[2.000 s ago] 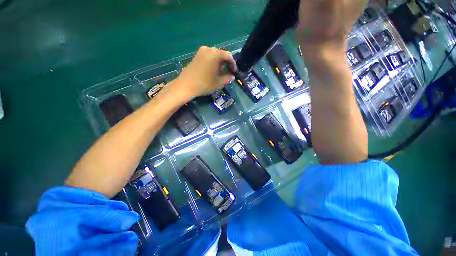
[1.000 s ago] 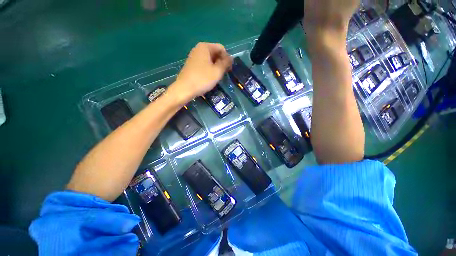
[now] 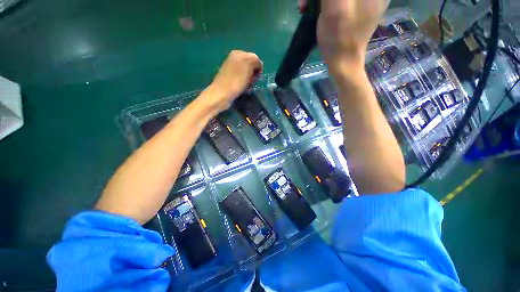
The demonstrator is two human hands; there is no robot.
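Observation:
My right hand [image 3: 350, 28], cut off by the top edge, grips the black electric screwdriver [image 3: 297, 48]. The driver's lower end is over the top end of a black handheld terminal [image 3: 294, 110] in the back row of the clear blister tray [image 3: 213, 181]. My left hand [image 3: 238, 73] is curled with fingertips pinched together, above the top end of the neighbouring terminal [image 3: 258, 117]; whether a small part is between the fingertips cannot be seen. More terminals with orange side keys lie in the tray's pockets, one per pocket, with silver and blue board areas showing.
A second blister tray [image 3: 421, 98] with similar units lies to the right. The black driver cord [image 3: 478, 97] loops down the right side. A blue object [image 3: 499, 137] is at the right edge, and a whitish object [image 3: 9, 107] at the left edge.
The view has shifted, so the tray shows lower and further right. My right hand and the screwdriver moved left, closer to my left hand. The cord swung into view on the right.

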